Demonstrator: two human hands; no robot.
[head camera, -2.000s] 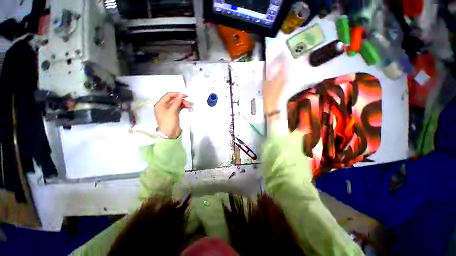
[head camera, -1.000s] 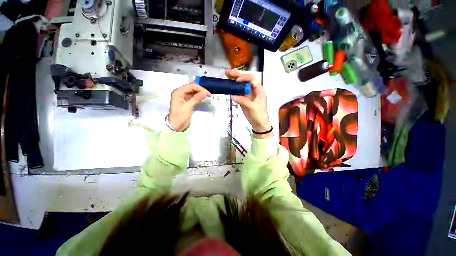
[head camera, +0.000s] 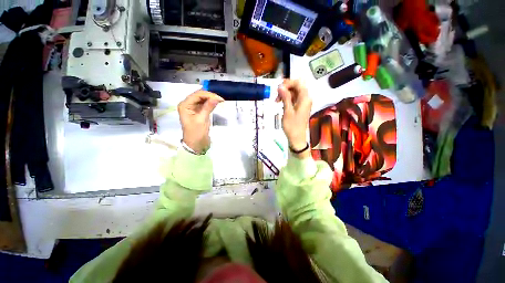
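Note:
A dark blue thread spool (head camera: 237, 90) with bright blue ends is held level above the white machine bed. My left hand (head camera: 196, 115) grips its left end between thumb and fingers. My right hand (head camera: 294, 109) is raised just off the spool's right end, with fingertips close together; I cannot tell whether a thread is between them. The grey-white sewing machine head (head camera: 106, 61) stands at the left.
Snips (head camera: 268, 163) lie near the bed's right part. A swirl-print bag (head camera: 354, 138) lies on the side table. A phone (head camera: 326, 63), a dark spool (head camera: 345, 76) and green and orange spools are behind it. Black straps (head camera: 29, 105) hang at far left. A control screen (head camera: 283, 21) is at the back.
My right hand was off to the right, then came to hold the spool's right end with my left hand on the other. Now my right hand has let go and sits slightly to the right.

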